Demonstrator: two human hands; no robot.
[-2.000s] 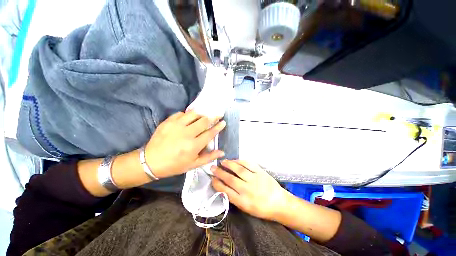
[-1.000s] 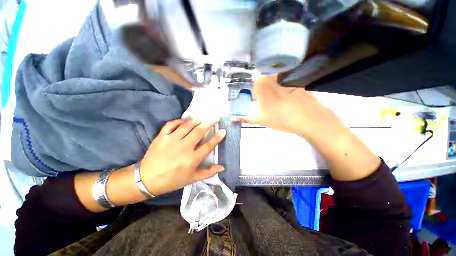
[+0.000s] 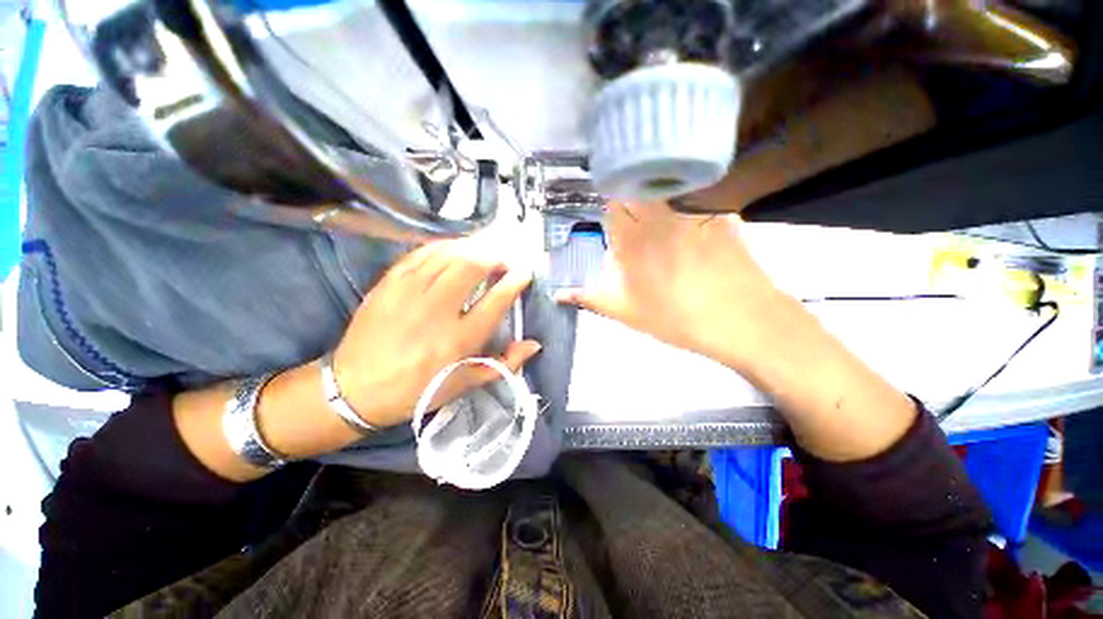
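The grey garment (image 3: 182, 260) lies bunched left of the needle area. My left hand (image 3: 423, 327) lies flat over the work, fingers spread and pressing on the white strip and the garment edge just below the presser foot (image 3: 520, 200). The white strip (image 3: 478, 441) curls into a loop at the front, near my lap. A grey edge strip (image 3: 550, 351) runs beside it. My right hand (image 3: 677, 278) is at the grey-blue block (image 3: 578, 256), thumb extended towards the grey strip; its fingertips are hidden behind the ribbed knob (image 3: 665, 127), so its hold cannot be told.
The sewing machine head (image 3: 315, 61) and a curved shiny guard (image 3: 266, 133) fill the top. A dark machine part (image 3: 919, 145) hangs at upper right. A yellow tool (image 3: 1026, 288) with a black cord lies at right. A ruler strip (image 3: 677, 433) lines the front edge; a blue bin (image 3: 744, 490) stands below.
My right hand has moved from the strip near my lap up to the grey-blue block. The white loop has risen onto the table edge. The machine head and knob look larger and nearer.
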